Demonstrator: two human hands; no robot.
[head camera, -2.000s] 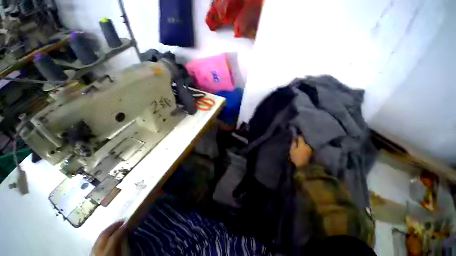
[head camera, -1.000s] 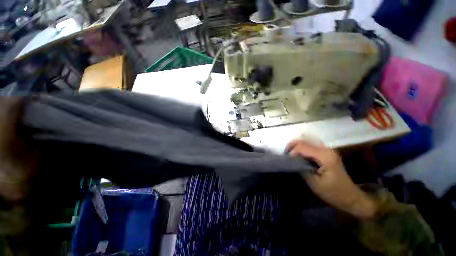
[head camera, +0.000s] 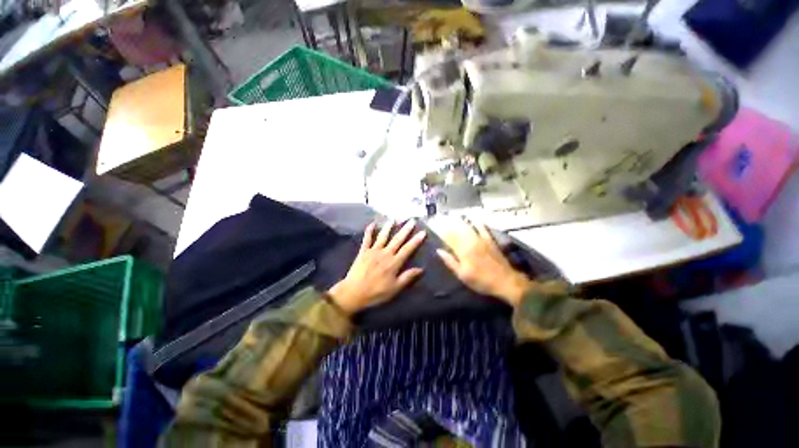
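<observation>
A black and dark grey garment piece (head camera: 254, 254) lies over the front of the white machine table and hangs off its front edge, with a light-edged strip on its left part. My left hand (head camera: 384, 265) lies flat on the cloth with fingers spread. My right hand (head camera: 477, 258) rests on the cloth just right of it, fingers apart, close in front of the needle area. The cream sewing machine (head camera: 596, 122) stands behind my hands. Its presser foot area (head camera: 451, 184) is bright and blurred; I cannot tell if the cloth is under it.
The white table (head camera: 289, 140) carries orange scissors handles (head camera: 694, 217) at its right end, near a pink packet (head camera: 752, 162). A green crate (head camera: 302, 79) is behind the table, another (head camera: 127, 324) at the lower left by a blue bin (head camera: 144, 402). Dark cloth (head camera: 727, 350) is heaped lower right.
The garment piece was first in the heap at right, then stretched in the air between both hands. It now lies on the table edge, with both hands flat on it.
</observation>
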